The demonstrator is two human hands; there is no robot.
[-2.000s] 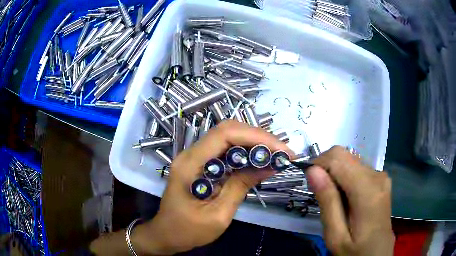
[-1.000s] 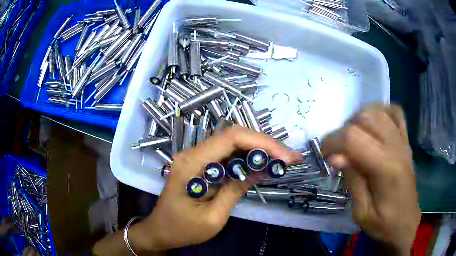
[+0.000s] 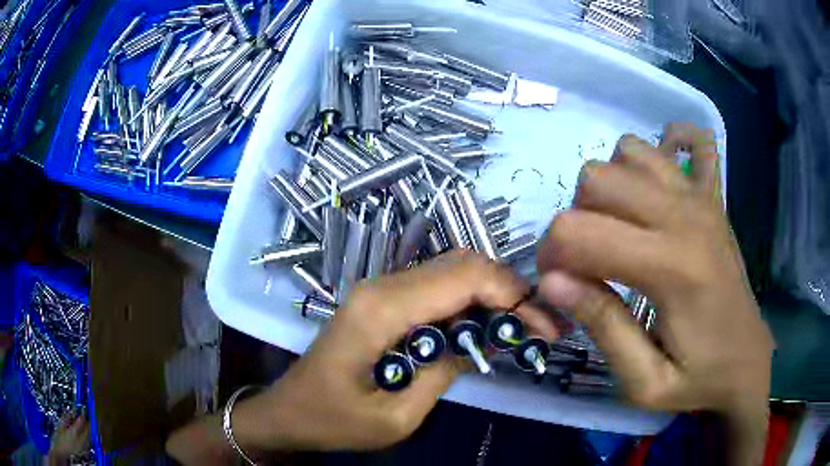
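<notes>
My left hand [image 3: 364,346] holds several metal cylinders [image 3: 467,338] fanned out, their black-ringed ends facing me. A pale rod stands out from the middle one. My right hand [image 3: 646,273] is closed around a knife, mostly hidden in the fingers. A bit of its green handle [image 3: 685,163] shows at the top of the hand, and its dark tip [image 3: 522,298] is by the upper edge of the held cylinders. Both hands are over the white tray [image 3: 238,264], where many loose cylinders lie in a heap [image 3: 373,173] at the left.
A blue bin [image 3: 68,150] of cylinders stands left of the tray, another blue bin [image 3: 50,364] at lower left. A clear box [image 3: 628,23] with cylinders is at the top right. White scraps [image 3: 534,93] and thin dark curls lie in the tray. Part of another hand [image 3: 68,439] shows at lower left.
My right hand moved off the cylinders to the right, then came back with the knife tip at them. My left hand and its cylinders sit slightly lower and further right.
</notes>
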